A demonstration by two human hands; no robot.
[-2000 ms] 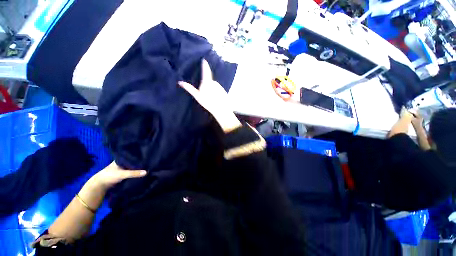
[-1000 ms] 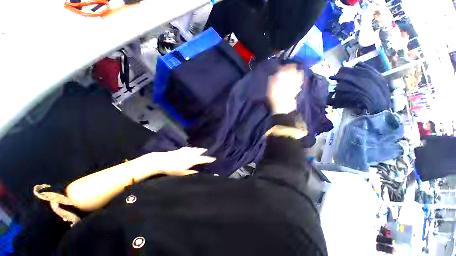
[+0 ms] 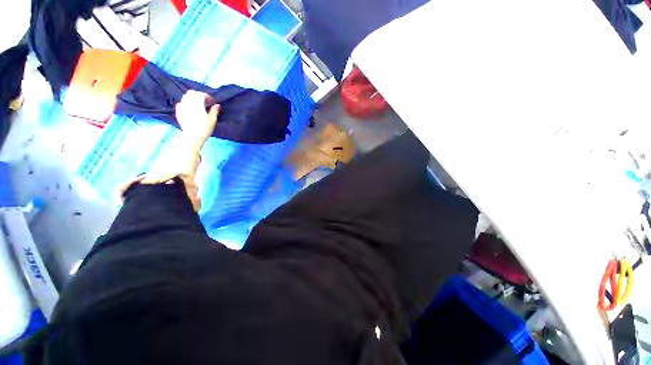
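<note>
My left hand [image 3: 196, 117] is at the upper left, with its fingers closed on the middle of a dark navy cloth [image 3: 250, 114]. The cloth lies bunched across the top of a bright blue crate [image 3: 193, 43]. Its left end reaches an orange object [image 3: 100, 84]. My right hand is not in view.
The white table [image 3: 500, 93] fills the right side, with orange and yellow scissors [image 3: 612, 285] and a black phone [image 3: 624, 333] at its lower right. A blue bin [image 3: 500, 314] is below the table edge. Brown scraps [image 3: 328, 150] lie on the floor.
The view has swung from the pile of navy cloth on my right to the crate on my left. My left hand now holds cloth there. My right hand has left the view.
</note>
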